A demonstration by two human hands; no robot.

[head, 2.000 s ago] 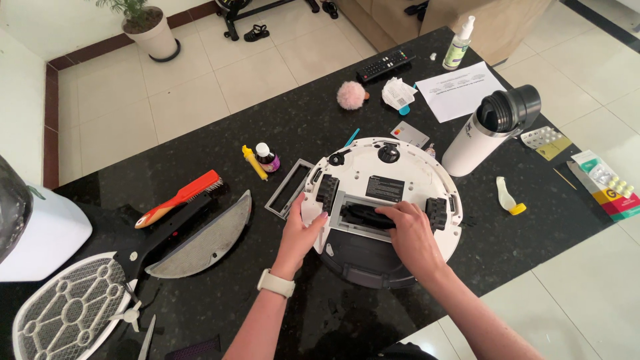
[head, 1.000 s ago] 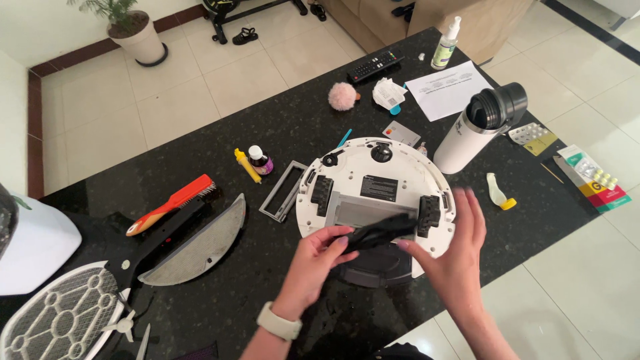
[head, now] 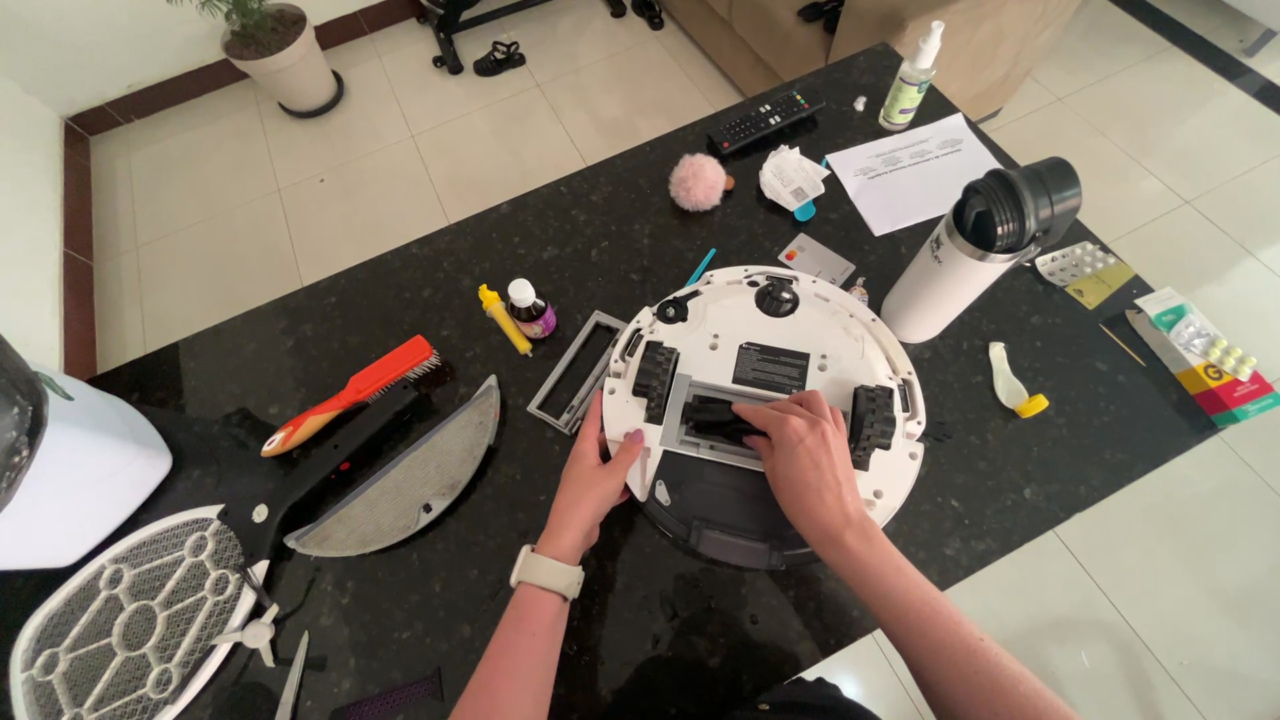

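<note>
An upside-down white robot vacuum (head: 830, 340) lies on the black stone table, its two wheels and dark dust bin (head: 720, 510) showing. My left hand (head: 597, 480) holds its left rim, thumb on top. With bent fingers my right hand (head: 805, 450) grips a black cloth-like piece (head: 712, 418) inside the grey-framed brush recess (head: 690, 450); the fingers partly hide it. Left of the vacuum lies a grey rectangular brush-cover frame (head: 560, 385). A half-moon mop plate with a grey pad (head: 400, 490) rests further left, below a red hairbrush (head: 350, 393).
A white bottle with a black lid (head: 940, 275) stands right of the vacuum. Behind are a bank card (head: 815, 259), paper sheet (head: 905, 172), remote (head: 765, 122) and spray bottle (head: 908, 85). A small medicine bottle (head: 531, 312) and an electric swatter (head: 140, 610) are at left.
The black piece, held up between both hands a second ago, is down in the brush recess under my right hand. My left hand has moved from it to the vacuum's left rim.
</note>
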